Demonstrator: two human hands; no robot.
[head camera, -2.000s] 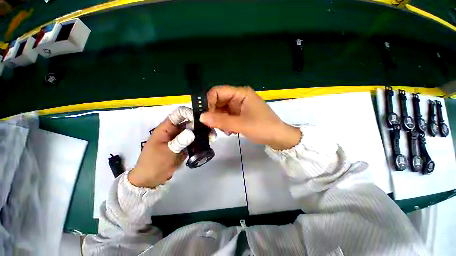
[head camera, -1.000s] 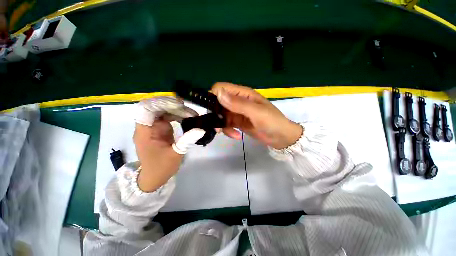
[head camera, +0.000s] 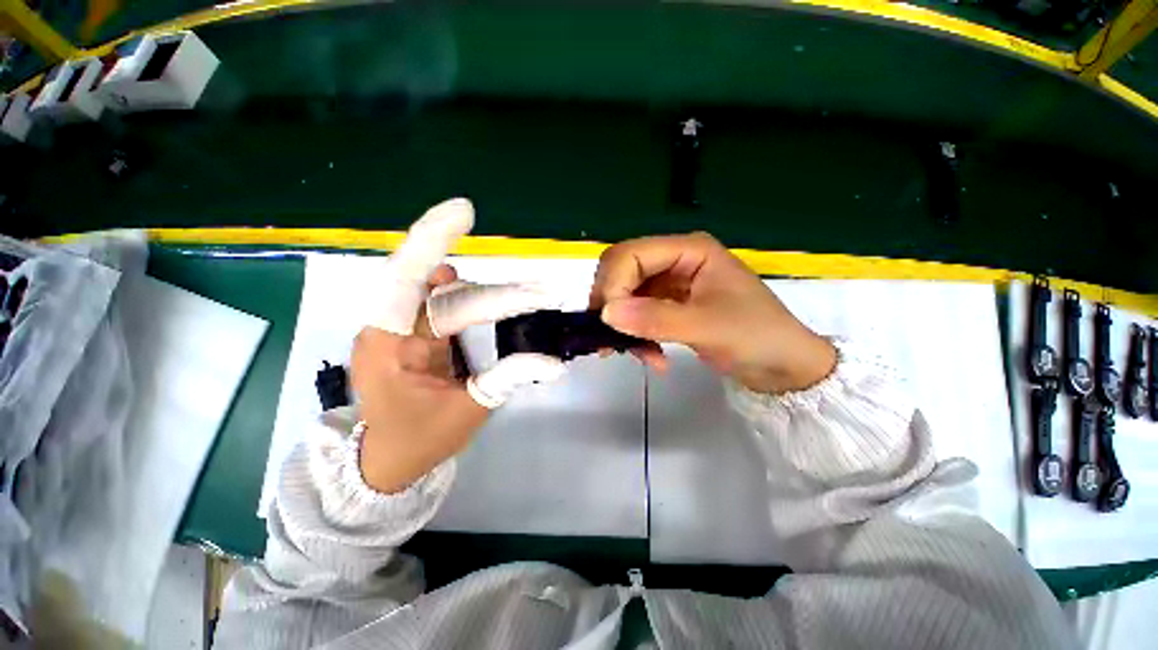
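A black wristwatch (head camera: 549, 334) is held sideways between my hands above the white sheets (head camera: 559, 470). My left hand (head camera: 425, 368) has white finger cots and grips the watch's left end between thumb and a finger, with the index finger raised. My right hand (head camera: 705, 311) is bare and pinches the right end of the black strap. The fingers hide part of the watch, and its face does not show clearly. Another black piece (head camera: 333, 385) lies on the sheet left of my left hand.
Two rows of black watches (head camera: 1045, 438) lie on a white sheet at the far right. The green conveyor (head camera: 546, 152) with yellow edges carries dark watches (head camera: 687, 163) and open white boxes (head camera: 163, 72) at upper left. Crumpled translucent film (head camera: 95, 381) lies at left.
The watch was upright with its strap pointing up, then folded, and is now stretched sideways. My left index finger has lifted away from it. The view has shifted slightly.
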